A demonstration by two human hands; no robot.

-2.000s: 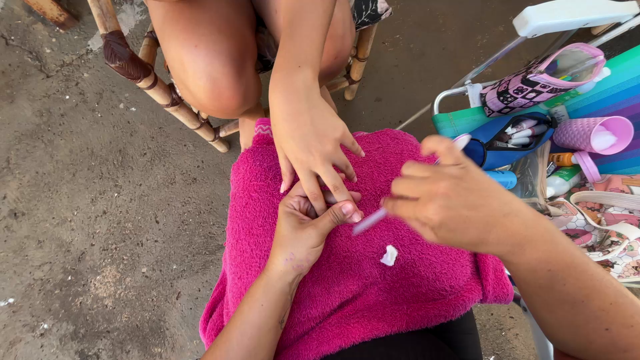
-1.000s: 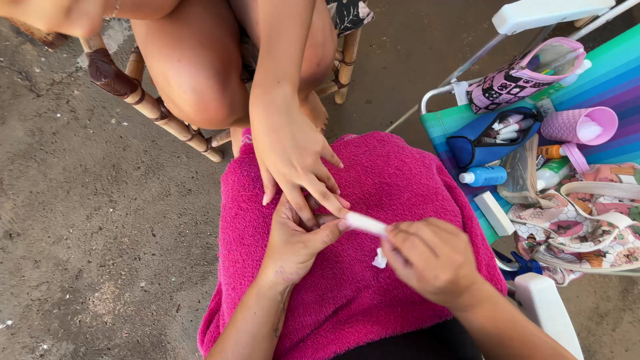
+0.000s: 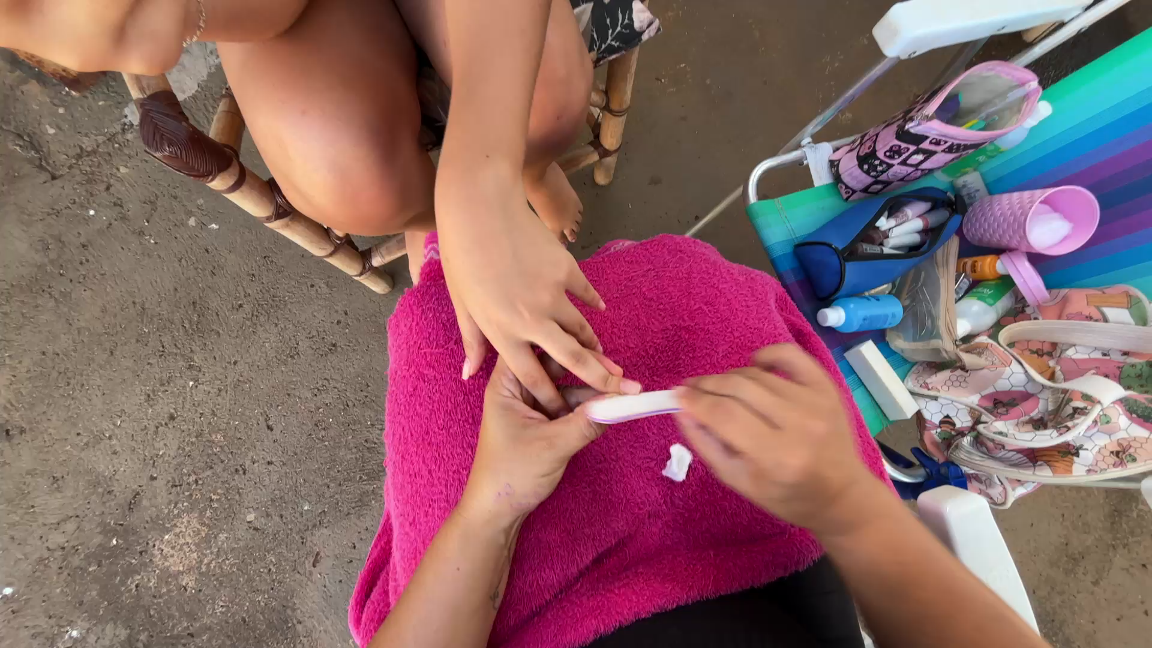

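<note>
My right hand (image 3: 778, 436) holds a white nail file (image 3: 634, 407) by its right end, with the free end beside a fingertip of the other person's hand (image 3: 531, 297). From below, my left hand (image 3: 531, 427) grips that person's fingers, its thumb close to the file's free end. Both hands are above a pink terry towel (image 3: 558, 558) spread over my lap. A small crumpled white piece, perhaps cotton (image 3: 678, 462), lies on the towel below the file.
On my right, a striped folding chair (image 3: 1093, 99) bears a blue zip case (image 3: 877, 243), a pink cup (image 3: 1030, 219), a patterned pouch (image 3: 936, 126), a blue bottle (image 3: 861, 313), a white block (image 3: 880, 380) and a floral bag (image 3: 1080, 396). The other person sits on a bamboo chair (image 3: 270, 202).
The file was angled down and left of my right hand two seconds ago; now it lies nearly level at the other person's fingertip. My left hand keeps its hold on the fingers.
</note>
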